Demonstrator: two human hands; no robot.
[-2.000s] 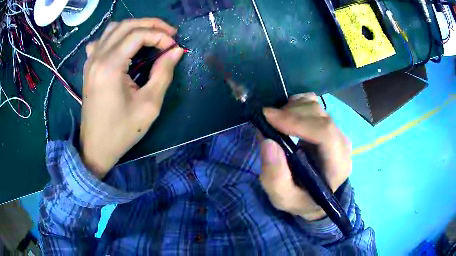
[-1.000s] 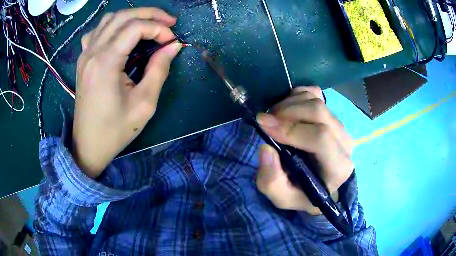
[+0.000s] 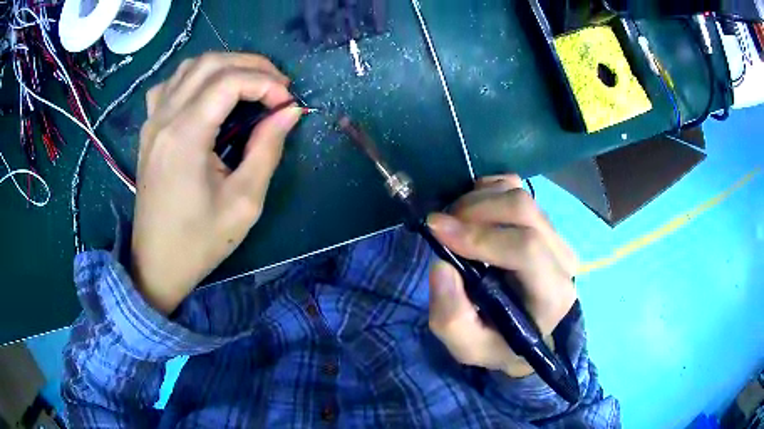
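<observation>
My left hand (image 3: 209, 159) pinches thin red and black lead wires (image 3: 308, 110) between thumb and forefinger, their short ends sticking out to the right over the mat. The rest of the leads is mostly hidden in the palm. My right hand (image 3: 511, 268) grips the black handle of the soldering iron (image 3: 397, 185) like a pen. Its metal collar and long dark tip point up and left. The tip is a little to the right of the wire ends, with a small gap visible between them.
The dark green mat (image 3: 402, 100) has solder specks. A shiny connector (image 3: 357, 58) lies near a dark block (image 3: 335, 18). Wire bundles (image 3: 50, 100) and a solder spool (image 3: 84, 25) are upper left. A yellow sponge (image 3: 599, 80) sits right, above an open cardboard box (image 3: 624, 180).
The camera view has shifted. The iron, blurred and lower from the wires two seconds ago, has come near the wire ends. My left hand keeps its pinch.
</observation>
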